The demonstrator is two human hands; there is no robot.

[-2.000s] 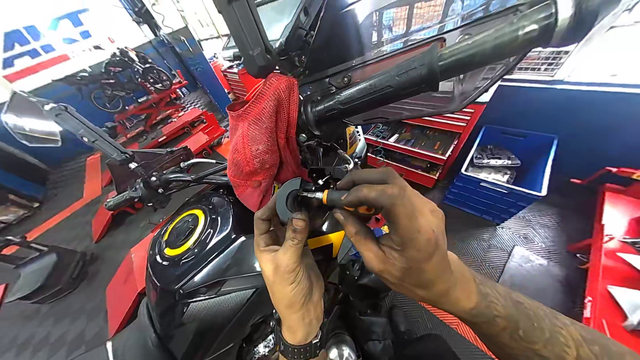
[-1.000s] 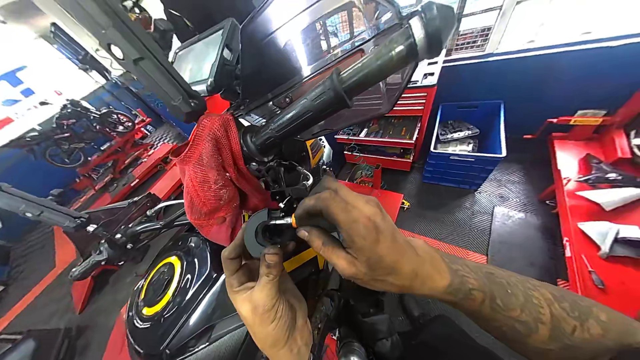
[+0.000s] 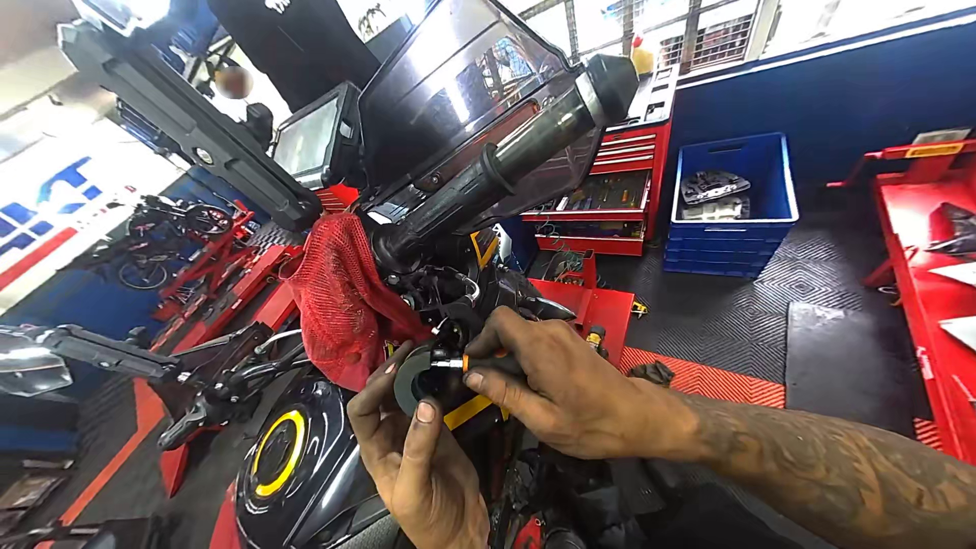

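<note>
My left hand point(image 3: 415, 457) pinches a dark grey ring-shaped part point(image 3: 409, 380) between thumb and fingers. From the right, my right hand point(image 3: 564, 381) grips the black and orange handle of a driver-type hand tool point(image 3: 492, 364); its metal shank reaches to the ring's inner side, where the exact contact is hidden. Both hands are above the motorcycle, beside its black tank with a yellow ring point(image 3: 280, 453). A red mesh cloth point(image 3: 343, 301) drapes near the handlebar grip point(image 3: 488, 171), just beyond my left hand.
A red tool cabinet point(image 3: 648, 183) with open drawers stands beyond the handlebar. A blue crate point(image 3: 728, 248) holding metal parts is against the blue wall. A red bench point(image 3: 915, 305) with parts on it runs along the right edge. The windscreen point(image 3: 457, 91) rises ahead of the hands.
The view has shifted, showing more of the floor and bench at right. Both hands keep their hold on the ring and the tool.
</note>
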